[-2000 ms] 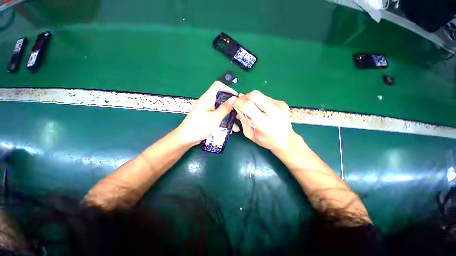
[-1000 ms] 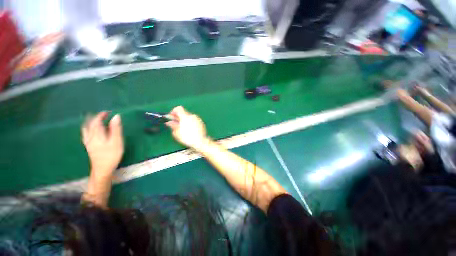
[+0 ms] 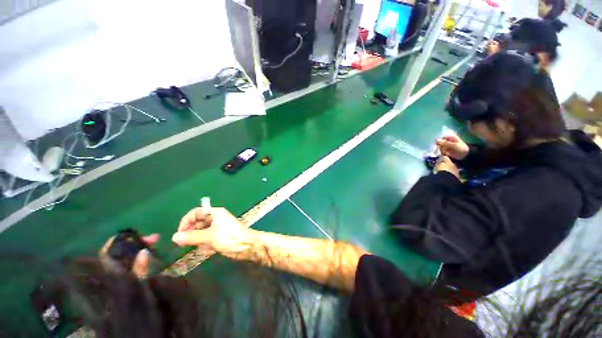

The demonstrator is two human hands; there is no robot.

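Note:
My left hand [image 3: 142,263] is at the lower left, partly hidden by dark hair, with its fingers around a black piece [image 3: 124,245] whose shape is unclear. My right hand [image 3: 212,231] is just right of it over the pale rail, fingers curled, with a short pale piece [image 3: 206,203] sticking up from it. A black handset housing [image 3: 239,160] lies on the green belt beyond my hands. A small round module [image 3: 265,160] with a yellow-orange centre lies beside it. Another black housing [image 3: 49,310] shows at the lower left edge.
A speckled pale rail [image 3: 317,166] borders the belt. A person in black [image 3: 501,211] sits at the right, hands on a small dark item. More people sit farther along. Cables, a black mouse-like device [image 3: 94,125], a white sheet [image 3: 244,103] and computer equipment stand beyond the belt.
The view has swung towards the right along the line. My hands now appear lower left and closer together. My left hand, open and empty one second ago, now holds a black piece.

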